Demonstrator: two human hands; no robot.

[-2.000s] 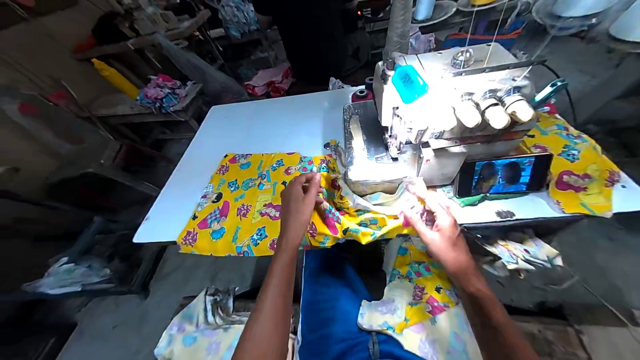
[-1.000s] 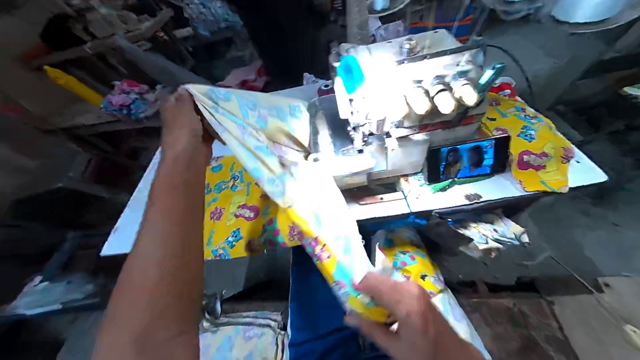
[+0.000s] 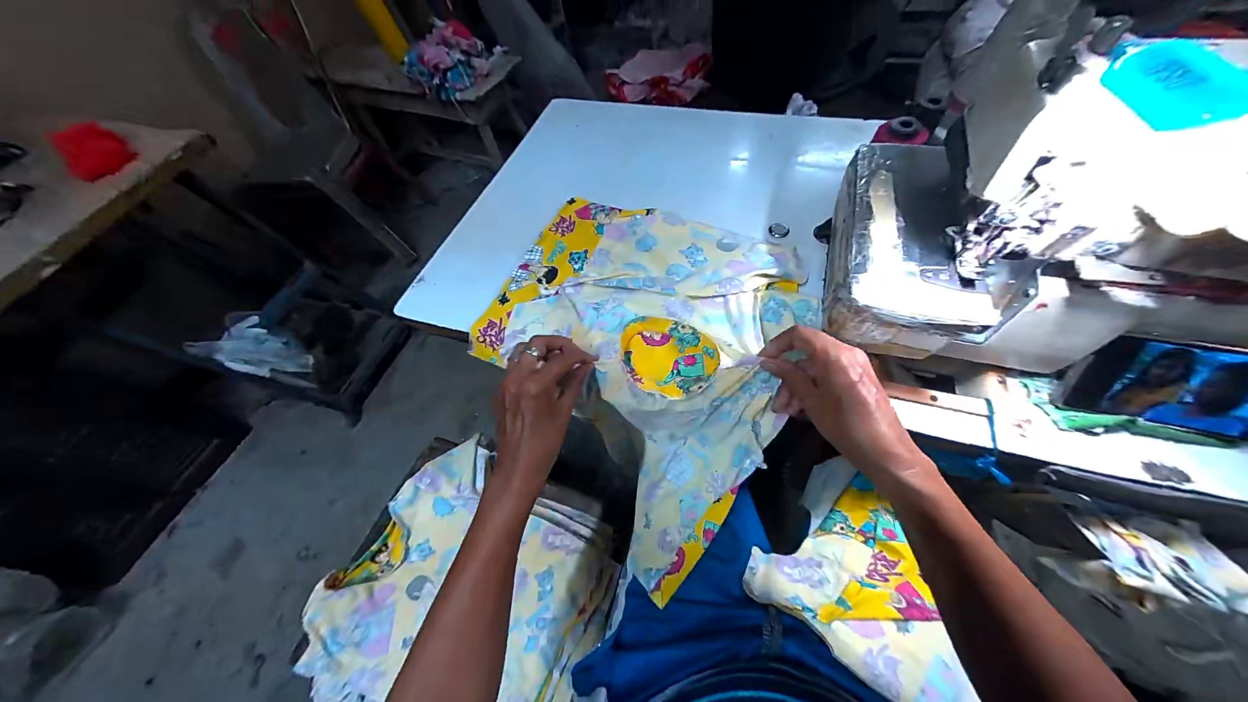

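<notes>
A pale printed fabric garment [image 3: 682, 263] with a yellow print on its other side lies partly on the white table, its lower part hanging over the edge toward my lap. A round opening in it shows yellow fabric [image 3: 671, 357]. My left hand [image 3: 541, 390] pinches the cloth left of the opening. On the other side, my right hand [image 3: 829, 390] pinches it between thumb and fingers. To the right stands an overlock sewing machine [image 3: 1053, 214], apart from both hands.
The white table [image 3: 682, 146] bears a small round metal object [image 3: 778, 230]. A phone [image 3: 1160, 385] leans below the machine. Stacked printed fabric pieces [image 3: 468, 585] lie at lower left, another printed piece [image 3: 858, 585] at lower right. A wooden table [image 3: 107, 205] stands far left.
The garment, stretched up in the air between my hands a second ago, now lies spread with its pale side up. My left hand has come down. The view has shifted left and closer.
</notes>
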